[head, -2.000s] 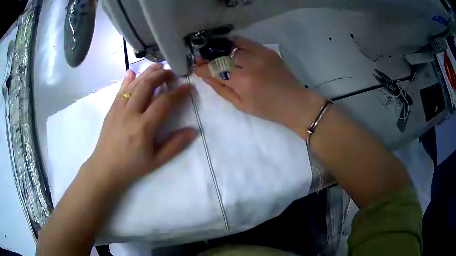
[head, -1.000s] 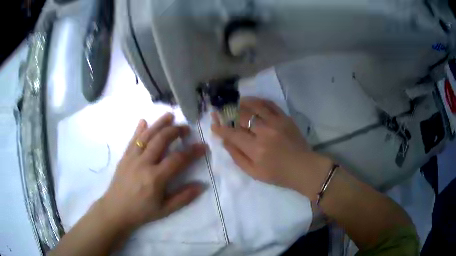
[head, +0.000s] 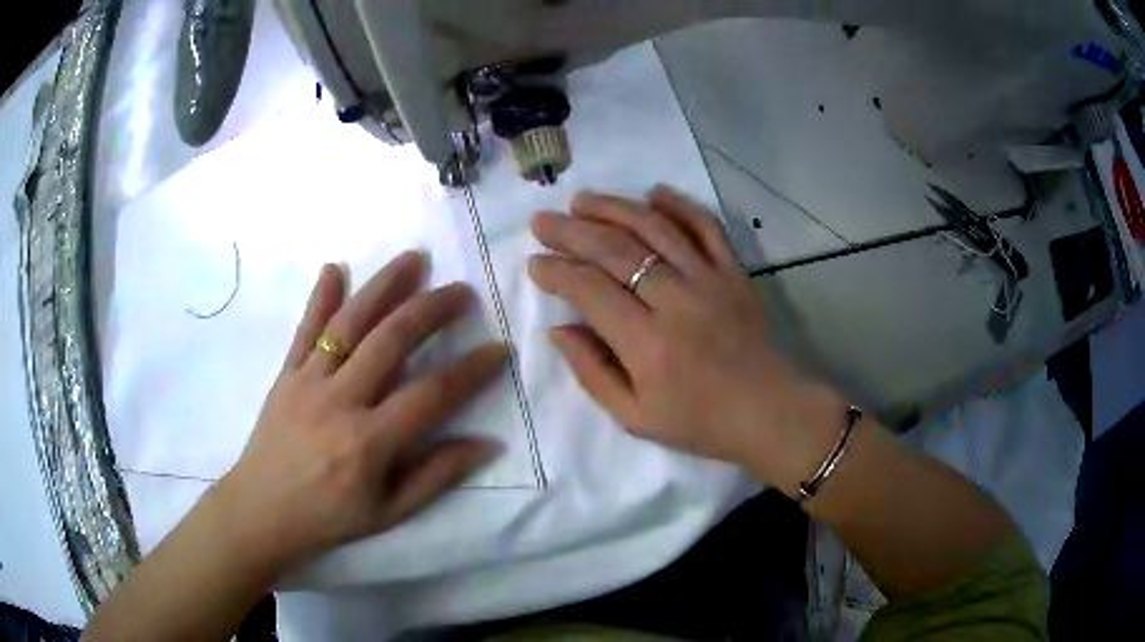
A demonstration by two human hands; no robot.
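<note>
A white garment panel covers the machine bed and hangs over the front edge. A double dark seam runs from the presser foot down the panel to a thin dark cross line. My left hand lies flat on the cloth left of the seam, fingers apart, fingertips near the seam. My right hand lies on the cloth right of the seam, fingers slightly spread, below the cream ribbed knob. Neither hand grips anything. A loose dark thread curls on the cloth at left.
The sewing machine head and arm cross the top. A grey rounded lever hangs at upper left. Thread snips tangled in thread lie at right. A silvery taped strip edges the left. White cloth lies at lower right.
The panel has moved up under the foot, bringing the seam's lower end and the cross line higher. My right hand has left the knob and now lies lower and to the right.
</note>
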